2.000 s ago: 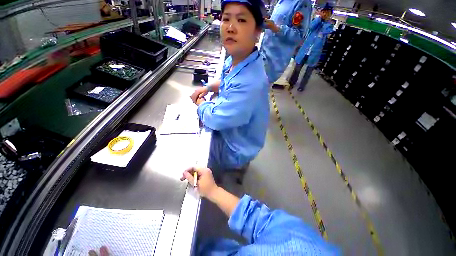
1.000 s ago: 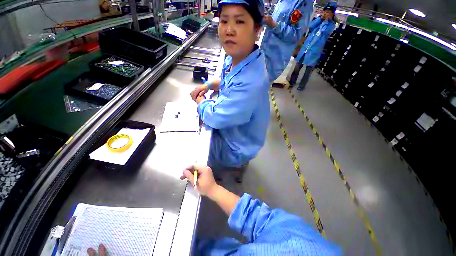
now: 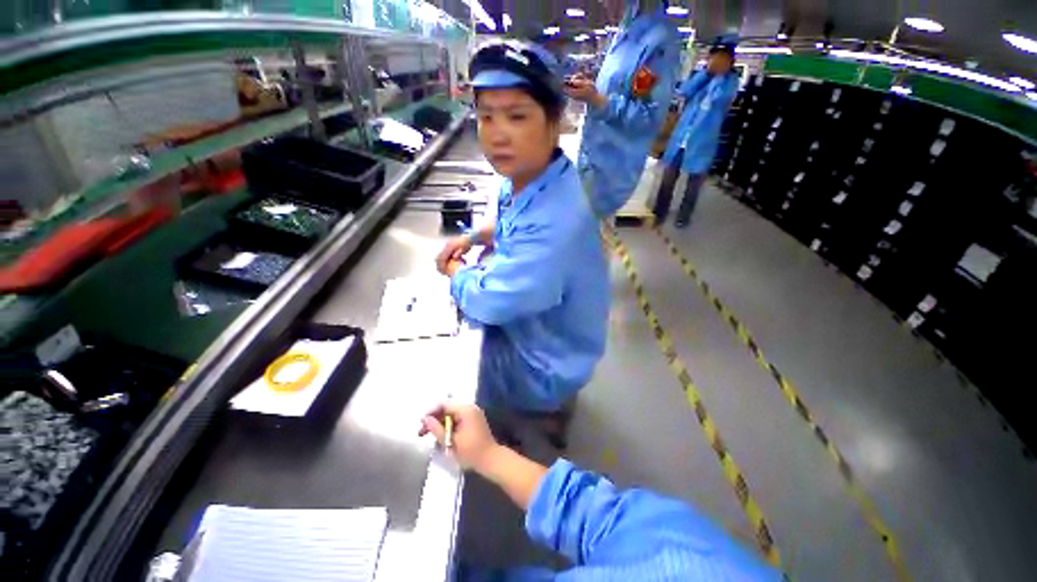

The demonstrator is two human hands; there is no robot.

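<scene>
My right hand is bare and holds a slim yellow pen over the front edge of the steel worktop. The record form, a white ruled sheet, lies at the bottom left, cut off by the picture's edge. A bit of the clip shows at its left corner. My left hand is not in view. A black tray stands behind the form and holds white paper with a yellow tape roll on it.
A seated person in a blue smock is beside the worktop, near a white sheet. Two more people stand behind. Rails run along the line's far side, with black bins and a bin of pale parts beyond. Black stacks stand right.
The view has tilted up, so the worktop and form sit lower in the picture. My left fingertips, earlier on the form, are out of view. My right hand still holds the pen.
</scene>
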